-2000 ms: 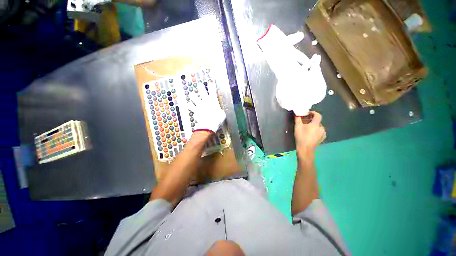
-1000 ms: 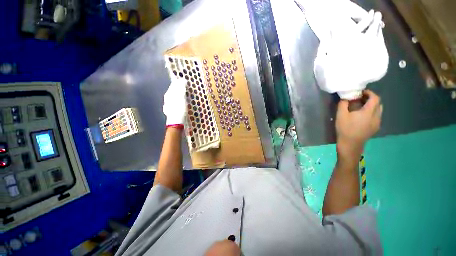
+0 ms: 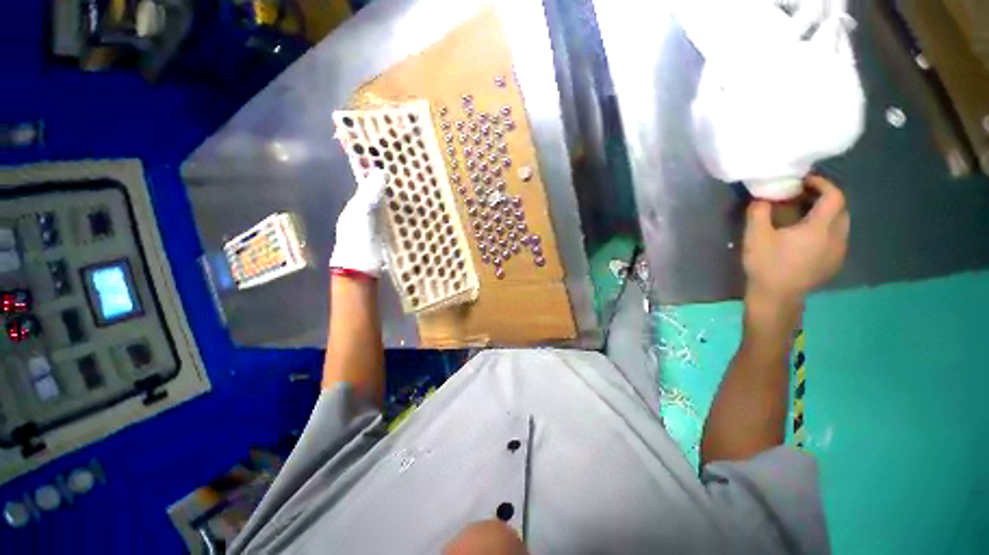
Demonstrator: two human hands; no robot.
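My left hand (image 3: 361,230), in a white glove with a red cuff, grips the left edge of a cream moulded panel (image 3: 418,217) with rows of dark holes. The panel lies turned over on the left part of a brown cardboard sheet (image 3: 493,314). Many small purple-grey round parts (image 3: 499,222) lie scattered on the cardboard, right of the panel. My right hand (image 3: 797,244), bare, is closed on the short handle of the mallet (image 3: 775,114). Its bulky white padded head is above the right side of the table.
Waiting panels (image 3: 264,255) with coloured dots lie at the table's left. A blue machine's control panel (image 3: 108,293) is at far left. A cardboard tray (image 3: 943,92) is cut off at upper right. Pale scraps (image 3: 675,363) lie on the green floor.
The panel was face up under my gloved hand; it is now turned over, with loose parts beside it. The mallet stays in my right hand. The view has shifted left.
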